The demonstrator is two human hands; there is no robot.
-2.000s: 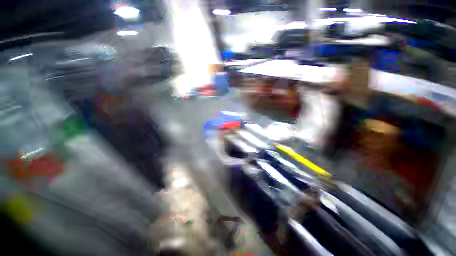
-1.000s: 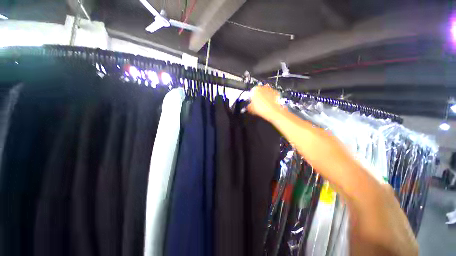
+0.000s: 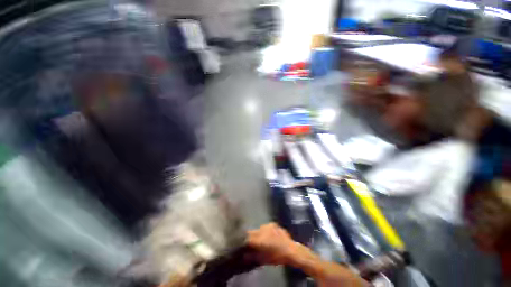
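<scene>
The view is strongly blurred. My right hand (image 3: 272, 244) is low at the bottom centre, its fingers closed on a dark garment (image 3: 221, 268), whose shape is smeared; no hanger can be made out. A small skin-coloured patch at the bottom edge, left of centre, appears to be my left hand (image 3: 175, 280), mostly cut off. The low rack with silvery-white and dark strips (image 3: 319, 210) lies just right of and beyond my right hand.
A yellow strip (image 3: 374, 213) runs along the rack's right side. A blue bundle with a red item (image 3: 292, 120) is at its far end. Hanging garments (image 3: 129, 134) fill the left. Pale lower garments (image 3: 193, 224) hang nearer the middle. White sacks (image 3: 426, 174) and a worktable (image 3: 398, 55) are right.
The view has swung from the overhead rail down to the low rack. My right hand, earlier raised at the rail's hooks, is now low with the dark garment.
</scene>
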